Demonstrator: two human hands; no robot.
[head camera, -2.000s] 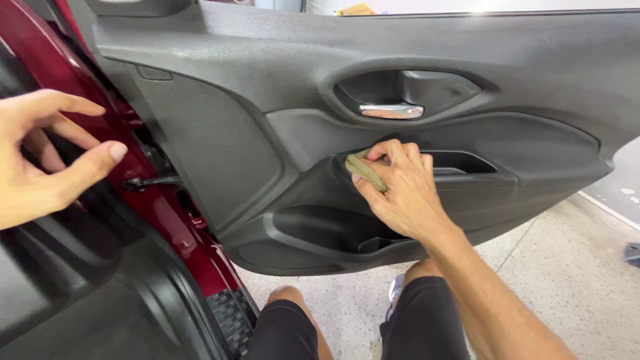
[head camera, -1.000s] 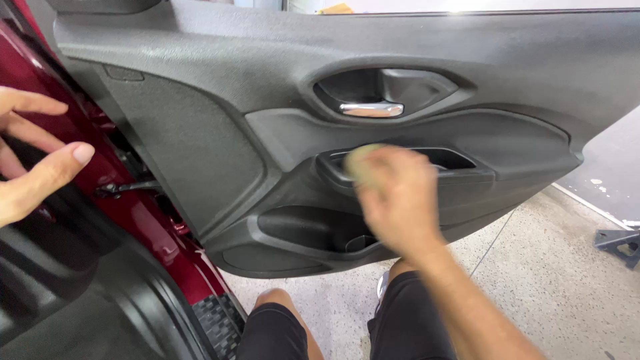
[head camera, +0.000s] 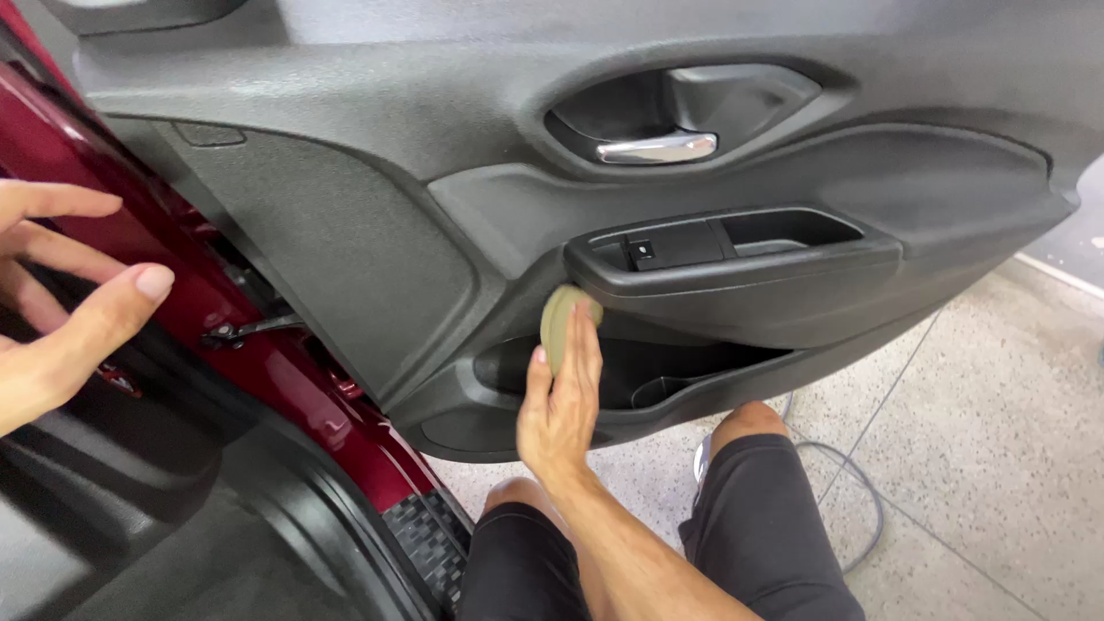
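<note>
My right hand (head camera: 565, 392) holds a tan, rounded applicator pad (head camera: 562, 326), pressed between thumb and fingers. The pad lies against the dark plastic door panel (head camera: 345, 233), just below the front end of the armrest (head camera: 733, 293) and over the edge of the door pocket (head camera: 621, 371). A window switch (head camera: 642, 250) sits on the armrest above, and higher up is the chrome inner door handle (head camera: 657, 148). My left hand (head camera: 60, 293) hovers at the left edge with its fingers apart, holding nothing, in front of the red door frame.
A metal door check arm (head camera: 259, 328) joins the door to the red car body (head camera: 302, 405). At lower left are the dark sill and footwell (head camera: 241, 517). My knees are below the door, over a speckled floor (head camera: 975, 431) with a grey hose or cable (head camera: 875, 509) on it.
My right hand has moved down with the pad, from the armrest's switch area to below its front end. The left hand stays raised at the left.
</note>
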